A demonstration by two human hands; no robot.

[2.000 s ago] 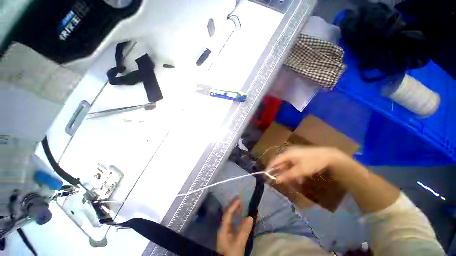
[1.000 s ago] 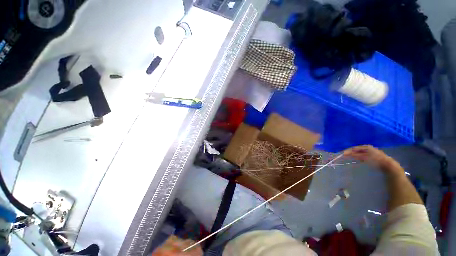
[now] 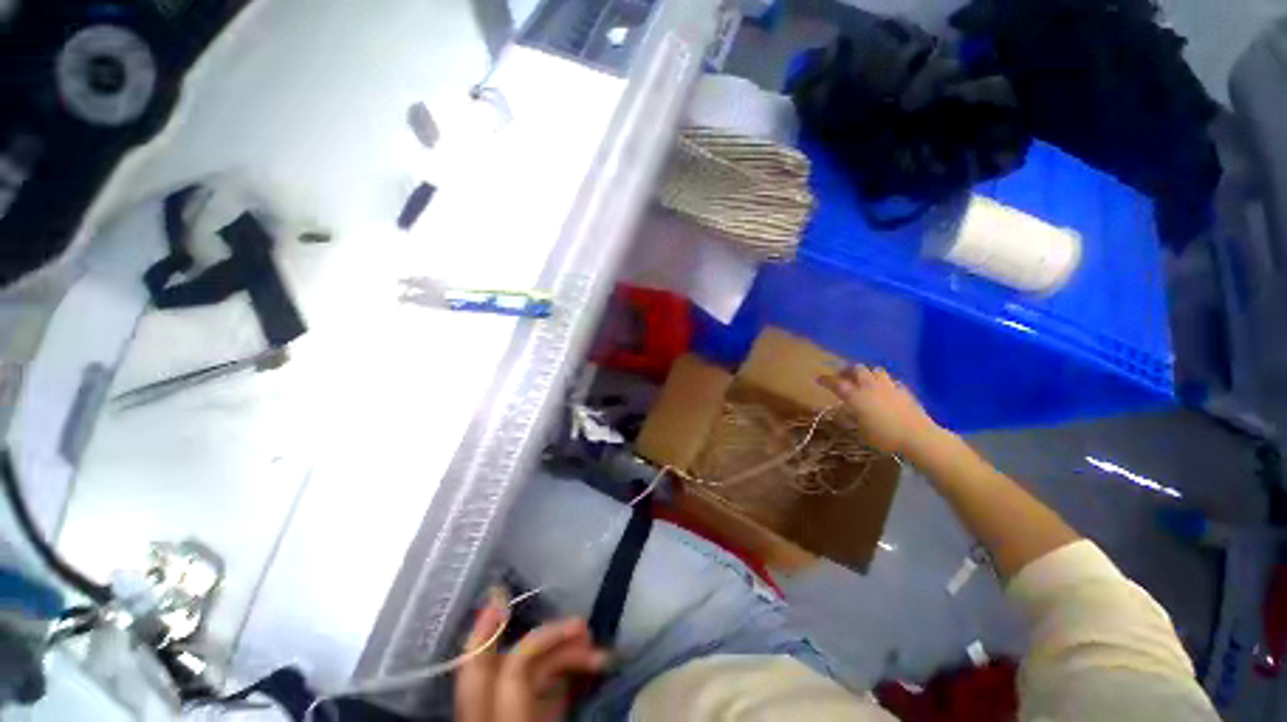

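The thin pale cord (image 3: 751,470) runs slack from my right hand (image 3: 878,405) across the open carton and my lap to my left hand (image 3: 525,669), then on towards the machine at lower left. My right hand holds the cord between its fingertips over the carton's far rim. My left hand is at the bottom edge, blurred and partly cut off, beside the black strip (image 3: 621,576); whether it grips the cord cannot be told. A loose cord pile (image 3: 805,454) lies in the cardboard box (image 3: 868,525). The presser foot area (image 3: 177,607) is blurred.
White table with ruler edge (image 3: 487,487); on it black scraps (image 3: 261,275), tweezers (image 3: 198,378) and green-and-blue snips (image 3: 497,302). To the right, a blue crate (image 3: 1115,254) bears the cord spool (image 3: 1019,246) and dark garments (image 3: 910,120). Checked cloth (image 3: 741,188) lies beside the table.
My right hand has moved left and inward from the right, over the carton. The cord, taut before, now hangs slack. My left hand shows more, slightly higher in the picture.
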